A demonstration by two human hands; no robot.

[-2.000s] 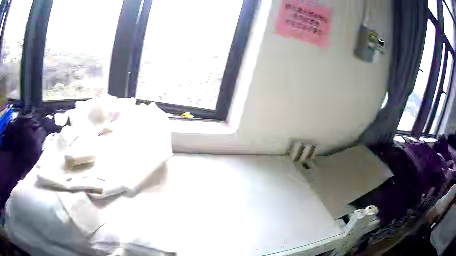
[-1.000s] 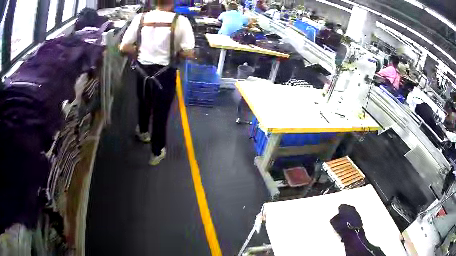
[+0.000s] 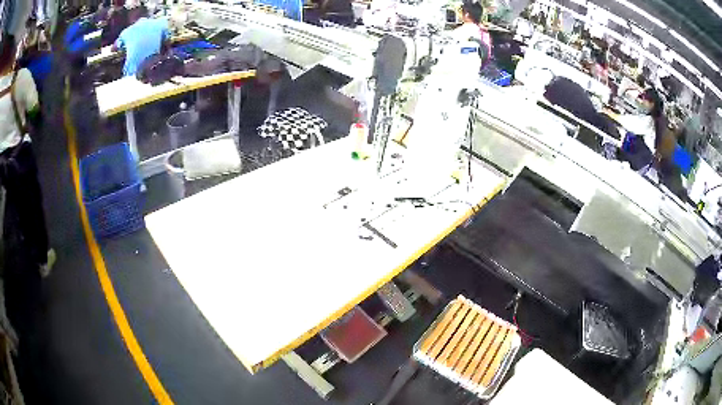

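Note:
Neither of my hands is in the picture. A white sewing table [image 3: 261, 253] with a yellow-brown edge lies nearest in front of me. A pale sewing machine [image 3: 435, 119] stands at its far right end, washed out by glare. A thread spool [image 3: 359, 141], red and green with a pale body, stands beside the machine. Several small dark tools or strips [image 3: 380, 234] lie on the tabletop near it; they are too small to name.
A slatted stool [image 3: 467, 344] stands at the table's near right. A white tabletop corner [image 3: 546, 384] shows at the bottom edge. A blue crate [image 3: 111, 190] stands by the yellow aisle line [image 3: 107, 293]. A person [image 3: 17, 158] is at the left edge; another in blue [image 3: 142, 46] is farther back.
The view has swung from the window and wall, over the aisle, to the right. The dark panel on the near table has left the picture. The walking person is now at the left edge.

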